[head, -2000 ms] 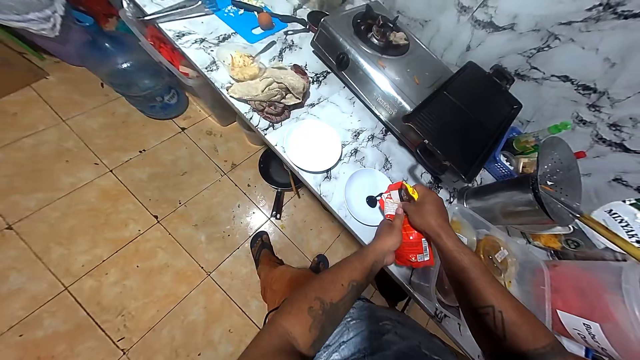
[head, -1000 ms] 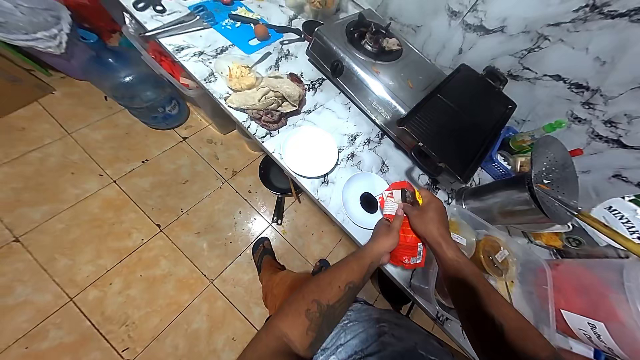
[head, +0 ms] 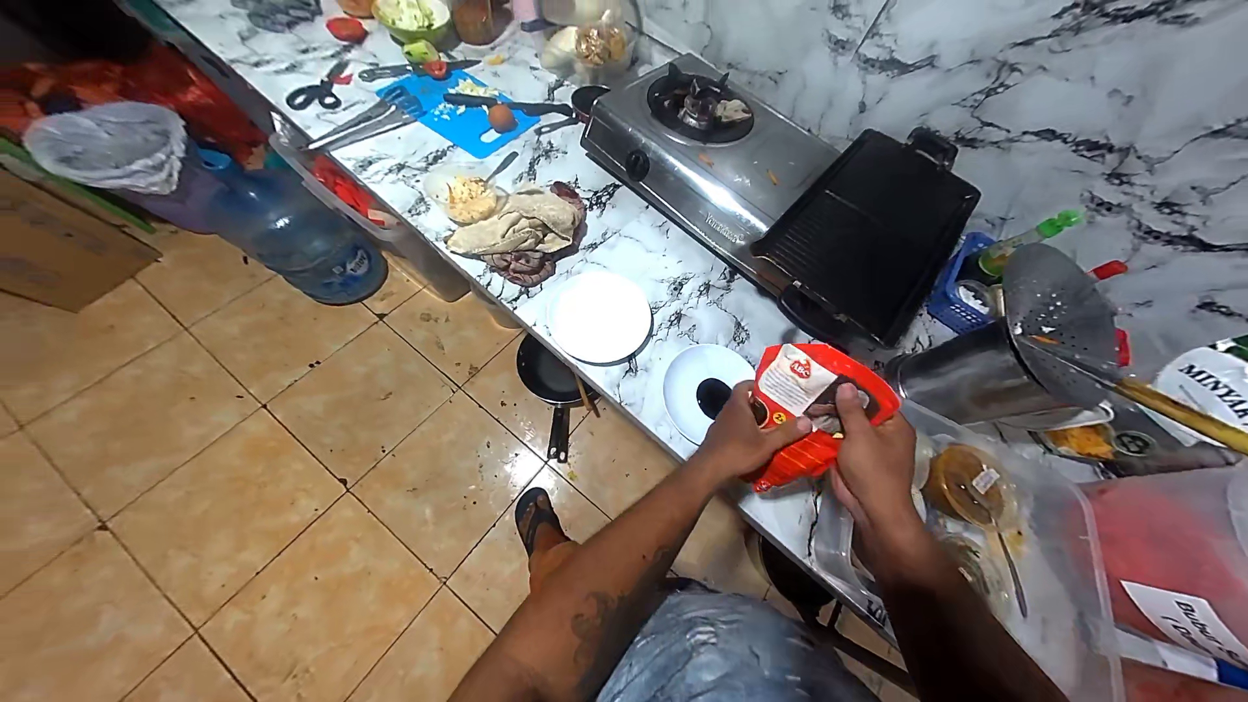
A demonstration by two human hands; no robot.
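Note:
Both my hands hold a red and white pouch [head: 809, 453] over the counter's front edge. My left hand [head: 746, 434] grips its lower left side, and my right hand [head: 873, 458] has its right side, the thumb on the front. Just left of the pouch stands a white plate [head: 680, 409] with a round pool of dark sauce [head: 713, 395] on it; my left hand hides part of its rim. Farther left along the edge lies another white plate [head: 601, 317], with nothing visible on it.
Behind are a gas stove [head: 721, 185] and a black griddle pan [head: 877, 234]. A crumpled cloth [head: 526, 229], a blue cutting board [head: 473, 122] and scissors [head: 317, 93] lie to the left. At right stand a metal pot [head: 960, 375] and a clear plastic bin [head: 1092, 585] with jars.
The pouch, earlier tilted towards the plate, now shows more of its white label and is held farther from the sauce. The dark pool is larger than two seconds ago.

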